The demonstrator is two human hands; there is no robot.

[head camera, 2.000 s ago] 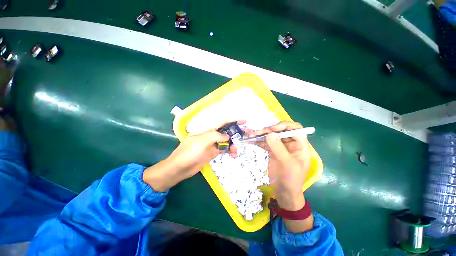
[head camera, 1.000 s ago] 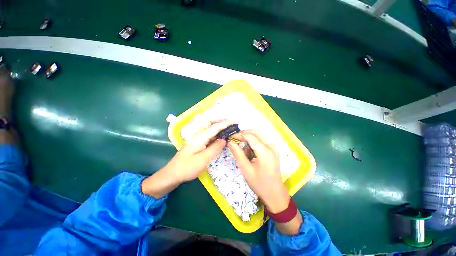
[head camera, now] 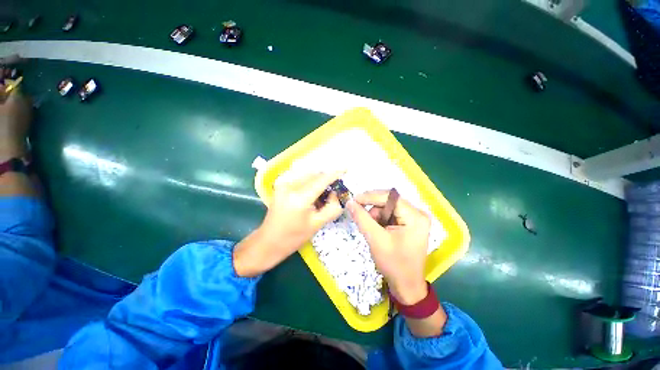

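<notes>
My left hand [head camera: 288, 217] holds a small black electronic module [head camera: 340, 194] over the yellow tray [head camera: 450, 253]. My right hand [head camera: 394, 235] touches the module's right side with its fingertips. The tweezers [head camera: 389, 206] are tucked in my right hand and look dark; their tip is hidden. White small parts [head camera: 351, 271] with dark marks lie heaped in the tray below my hands. A loose white piece [head camera: 259, 162] is at the tray's upper left corner.
A white edge rail [head camera: 289, 91] runs behind the tray. Beyond it, the green belt [head camera: 318, 36] carries several modules. Two modules [head camera: 88, 89] lie left on the worktop near another person's hand [head camera: 14, 123]. A wire spool [head camera: 614, 336], clear blister trays [head camera: 642, 260] and a dark scrap [head camera: 527, 223] are right.
The tweezers have turned from pointing at the module to lying back in my right hand. My right fingertips have come to the module. Another person's hand has moved farther into view at left.
</notes>
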